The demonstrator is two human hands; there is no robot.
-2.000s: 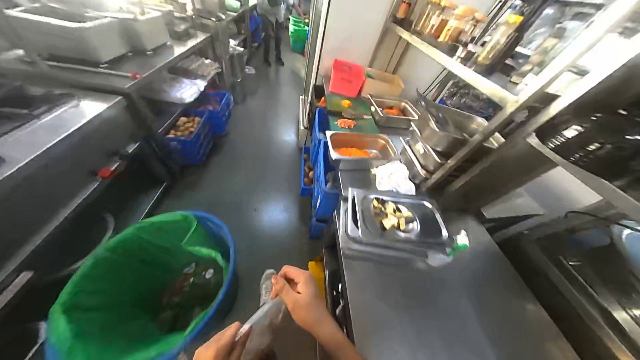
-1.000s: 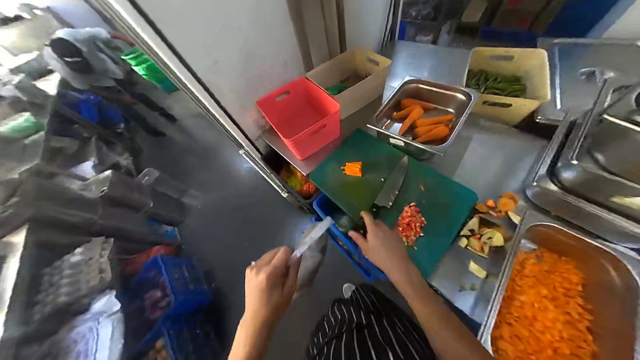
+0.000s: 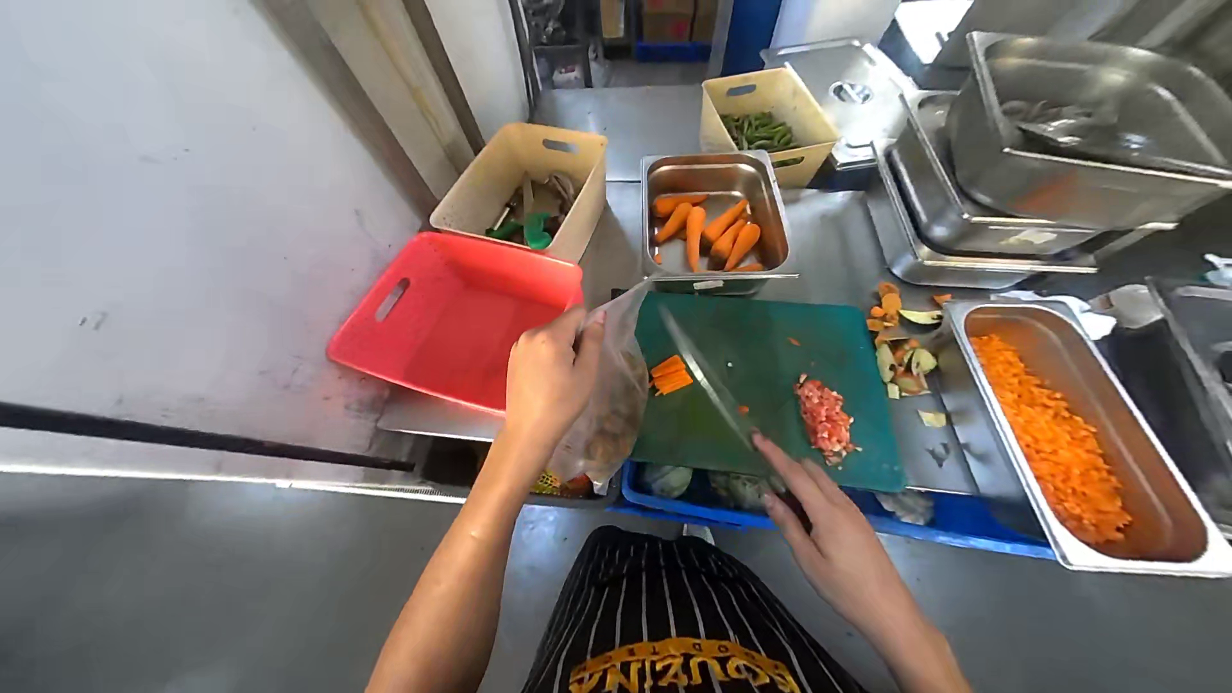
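My left hand (image 3: 553,371) grips the top of a clear plastic bag (image 3: 616,414) with brownish pieces inside, held up between the red plastic bin (image 3: 462,313) and the green cutting board (image 3: 770,337). My right hand (image 3: 823,520) is at the handle end of a kitchen knife (image 3: 703,371), whose blade slants up and left over the board; the handle is mostly hidden by the fingers. Cut carrot sticks (image 3: 671,375) lie left of the blade, and a heap of chopped pinkish-red food (image 3: 825,420) lies right of it.
Whole carrots (image 3: 722,236) fill a steel pan behind the board. Beige bins (image 3: 577,212) stand behind, one with green vegetables (image 3: 760,130). Diced carrot (image 3: 1049,433) sits in a long steel pan at right, near peelings (image 3: 900,356). Steel pans are stacked beyond; blue crates (image 3: 962,525) sit below the counter edge.
The view has swung from the aisle and green-lined bin to the cutting board. My right hand, on the bag's side two seconds ago, is now at the knife, which has turned on the board.
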